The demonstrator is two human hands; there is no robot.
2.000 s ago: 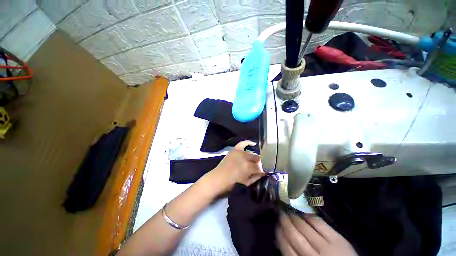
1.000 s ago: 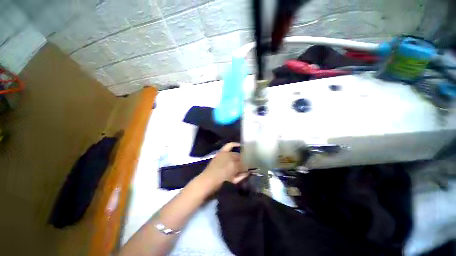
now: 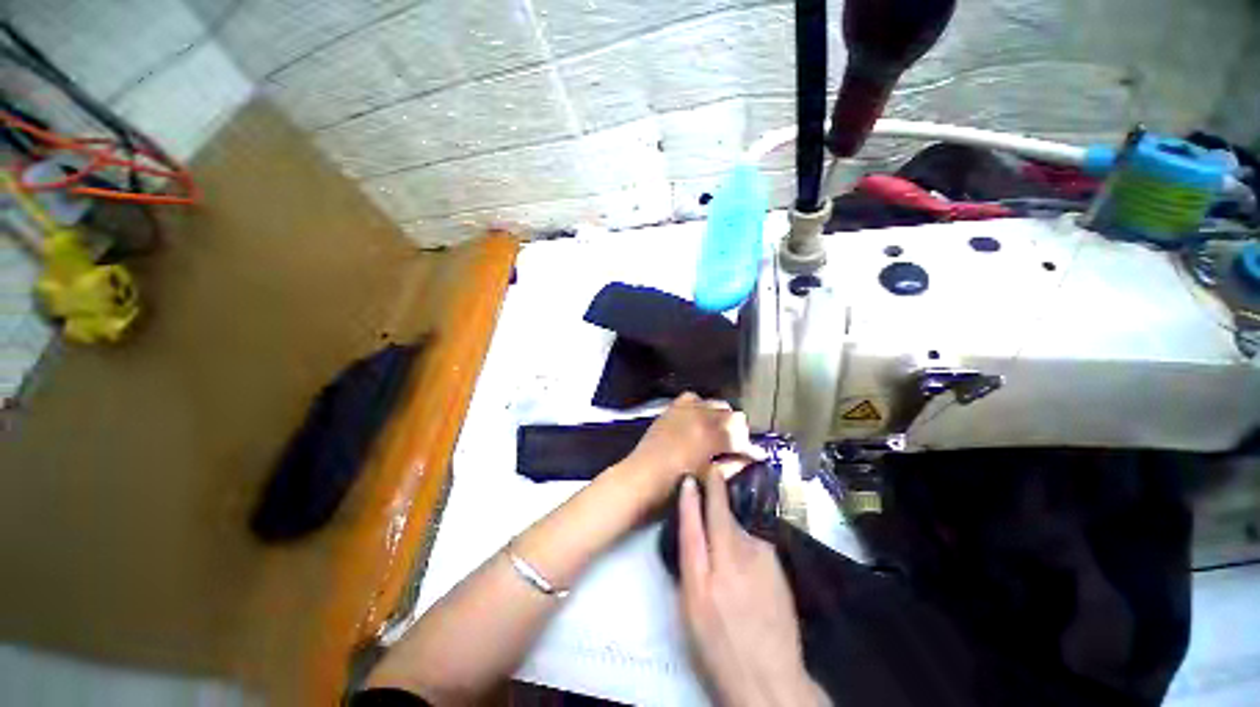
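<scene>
A large dark garment piece (image 3: 884, 608) lies bunched under and right of the machine arm and runs to the needle area. My left hand (image 3: 691, 439), with a bracelet at the wrist, holds the dark cloth just left of the presser foot; its fingertips are partly hidden. My right hand (image 3: 739, 594) is in front of it, fingers pointing at the needle area, gripping a bunched fold of the cloth. A dark narrow band (image 3: 574, 452) lies flat, its right end hidden by my left hand. The needle tip is too small to tell.
The white machine head (image 3: 995, 325) stands right of my hands, with a blue lamp (image 3: 732, 242) behind. Folded dark pieces (image 3: 663, 339) lie behind my left hand. An orange-taped edge (image 3: 440, 414) and a dark bundle (image 3: 339, 442) on cardboard are at left.
My right hand, in front of the needle two seconds ago and out of sight one second ago, is now beside my left hand on the cloth. The cloth front has shifted right. The view has moved.
</scene>
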